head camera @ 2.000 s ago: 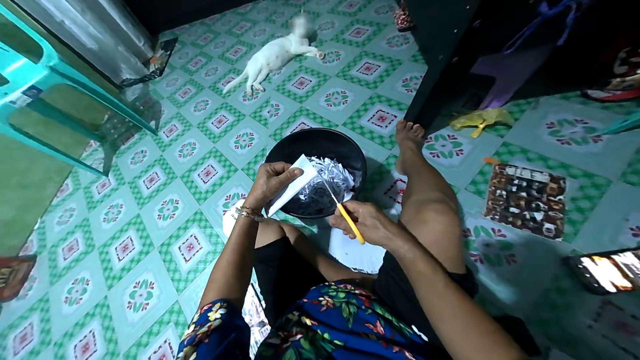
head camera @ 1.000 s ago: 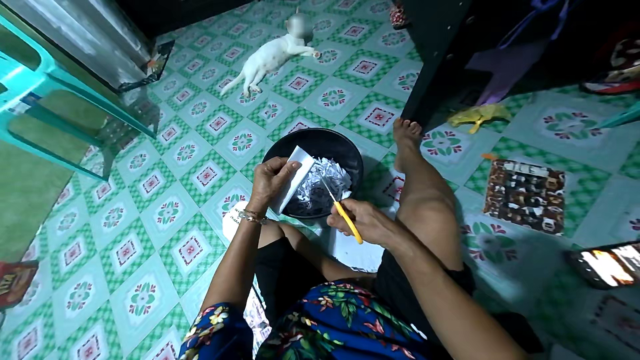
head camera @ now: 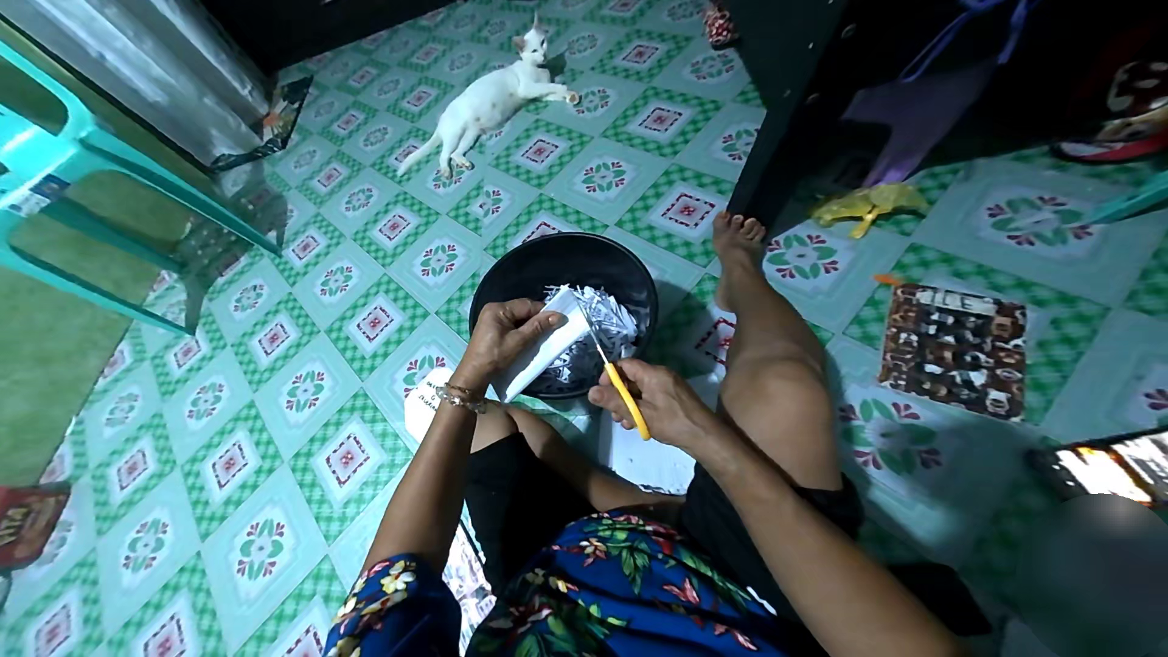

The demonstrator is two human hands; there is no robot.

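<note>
My left hand (head camera: 507,339) grips a folded white sheet of paper (head camera: 546,354) over the near left part of a round black basin (head camera: 564,245). Scissors with yellow handles (head camera: 626,400) are in my right hand (head camera: 659,401), their blades pointing up and left at the paper's right edge. Thin white paper strips (head camera: 610,315) lie heaped inside the basin, partly hidden by the paper. Between my legs, beneath the scissors, more white paper (head camera: 643,456) rests on the floor.
A white cat (head camera: 493,99) lies beyond the basin. A turquoise plastic chair (head camera: 137,169) stands at left. To the right are a yellow plastic bag (head camera: 871,205), a brown patterned flat item (head camera: 954,351) and a lit phone (head camera: 1109,465).
The cat's head has shifted slightly. Both hands stay over the near side of the basin, holding the paper and scissors as before.
</note>
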